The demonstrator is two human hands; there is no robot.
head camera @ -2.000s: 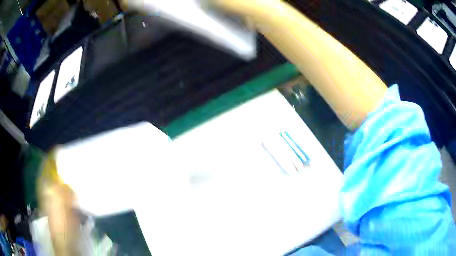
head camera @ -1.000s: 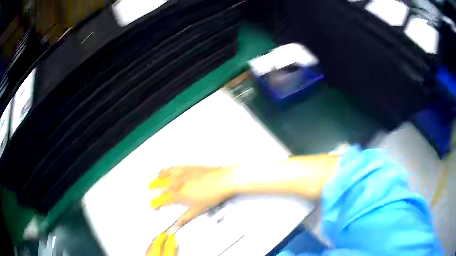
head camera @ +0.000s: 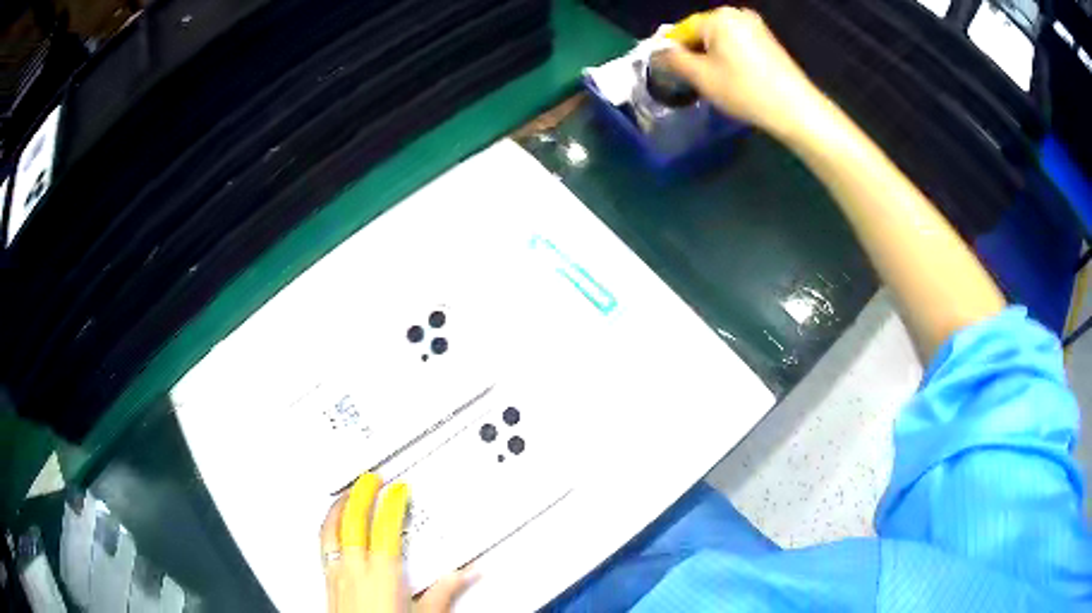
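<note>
Two white phones lie side by side, backs up, on the white pad (head camera: pixel 671 359). Each shows three dark lenses. The upper phone (head camera: pixel 395 371) lies untouched. My left hand (head camera: pixel 377 551), with yellow finger cots, is at the lower-left end of the lower phone (head camera: pixel 479 479), fingers on one side and thumb on the other. My right hand (head camera: pixel 736 72) is over a blue box (head camera: pixel 689 150) at the top, its fingertips at a white wipe (head camera: pixel 623 74) and a dark-topped bottle (head camera: pixel 668 86). Whether they grip either is unclear.
A blue-marked strip (head camera: pixel 575 275) lies on the pad. Stacked black trays (head camera: pixel 264 156) stand along the upper left, with more at the upper right. Translucent film sheets (head camera: pixel 102 557) lie at the lower left on the green mat (head camera: pixel 766 240).
My right hand has moved from over the pad up to the blue box. My left hand has come into view at the lower phone. Both phones now show clearly.
</note>
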